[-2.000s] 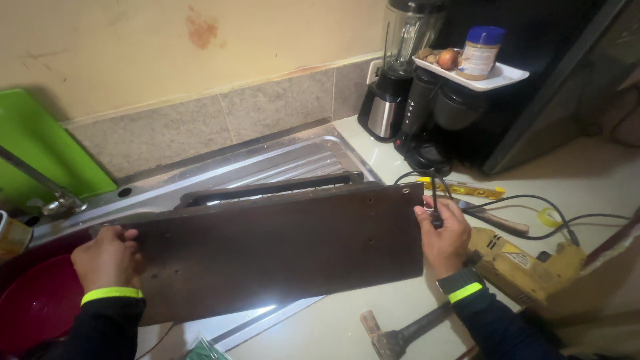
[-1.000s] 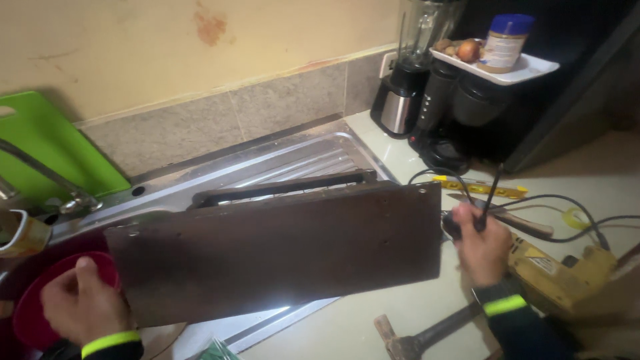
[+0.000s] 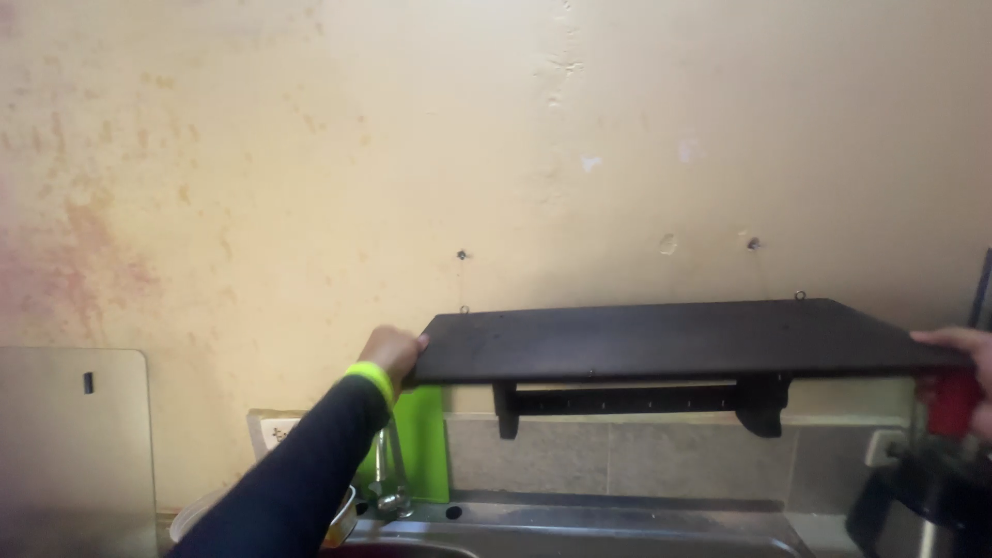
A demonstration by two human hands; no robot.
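A dark shelf (image 3: 643, 341) with brackets and a hooked rail (image 3: 620, 400) beneath it is held up before the wall, roughly level. My left hand (image 3: 390, 353) grips its left end. At the right edge of the view, my right hand (image 3: 961, 356) holds the other end and is partly cut off. Two small metal rings stand on the rear edge, a left ring (image 3: 464, 310) and a right ring (image 3: 800, 295). Above them in the wall are a left screw or anchor (image 3: 463, 255) and a right one (image 3: 754, 244), apart from the rings.
Below are a steel sink (image 3: 620, 535), a faucet (image 3: 394, 502) and a green cutting board (image 3: 426, 442) leaning on the wall. A wall outlet (image 3: 277, 432) is behind my left arm. A blender (image 3: 922, 496) stands at the lower right. A pale panel (image 3: 74, 449) is at left.
The view has swung up to the wall. The shelf has been raised from over the sink and counter. My left hand, off the shelf a second ago, now grips its left end; my right hand holds the right end.
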